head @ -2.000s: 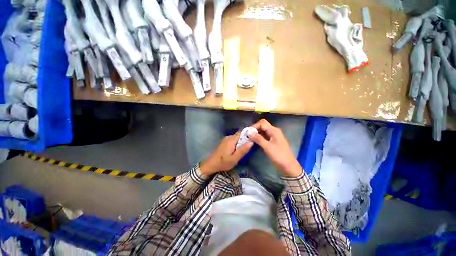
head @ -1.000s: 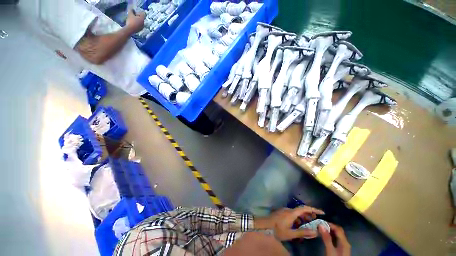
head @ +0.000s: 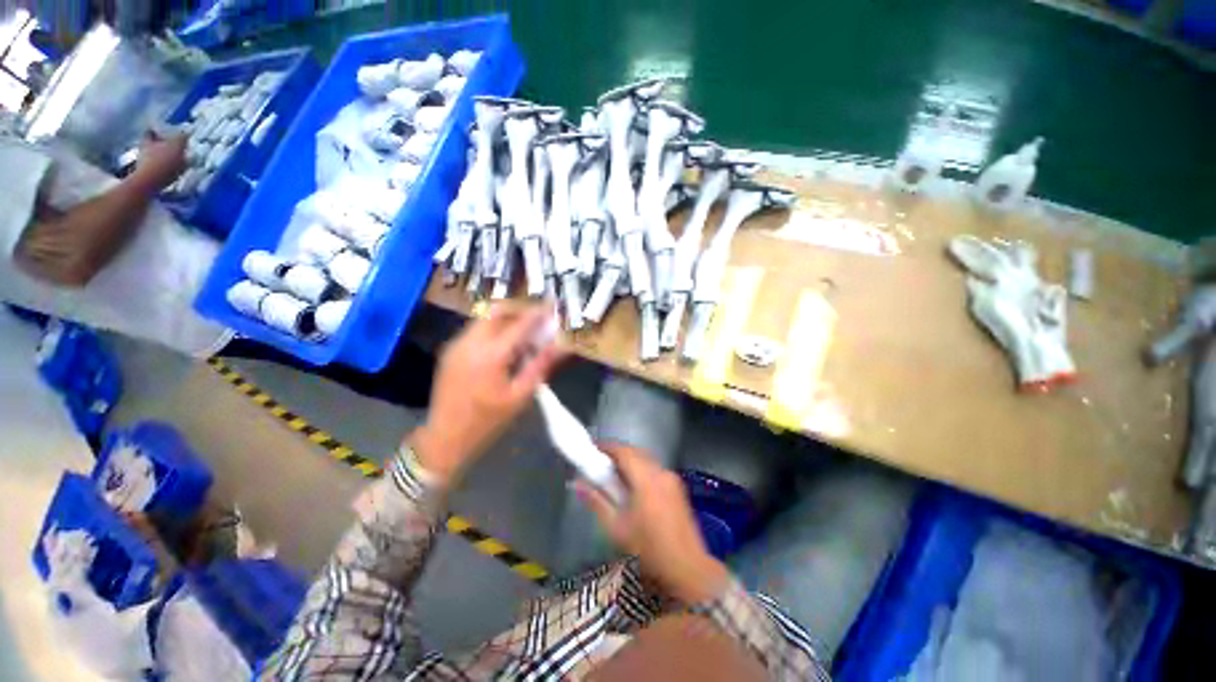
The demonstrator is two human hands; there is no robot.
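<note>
A long pale handle assembly [head: 574, 437] is held slanting above the lap, in front of the bench edge. My right hand [head: 656, 513] is closed around its lower end. My left hand [head: 483, 380] is at its upper end, with a small pale piece at the fingertips; the fingers hide how the piece and the handle meet. More handle assemblies [head: 620, 200] lie in a row on the cardboard-covered bench [head: 907, 320], dark-rimmed heads toward the back.
A blue crate [head: 400, 313] of white cylindrical housings [head: 287, 311] stands at the left. A glove [head: 1020, 313], ring fixture [head: 756, 350], yellow tape [head: 807, 357] and nozzle bottles [head: 1011, 173] are on the bench. A blue bin [head: 920, 586] is lower right. Another person's arm [head: 100, 220] is far left.
The view has swung back toward the right. A long handle now shows between my hands, where a small pale oval part was held before. My left hand is raised toward the bench edge.
</note>
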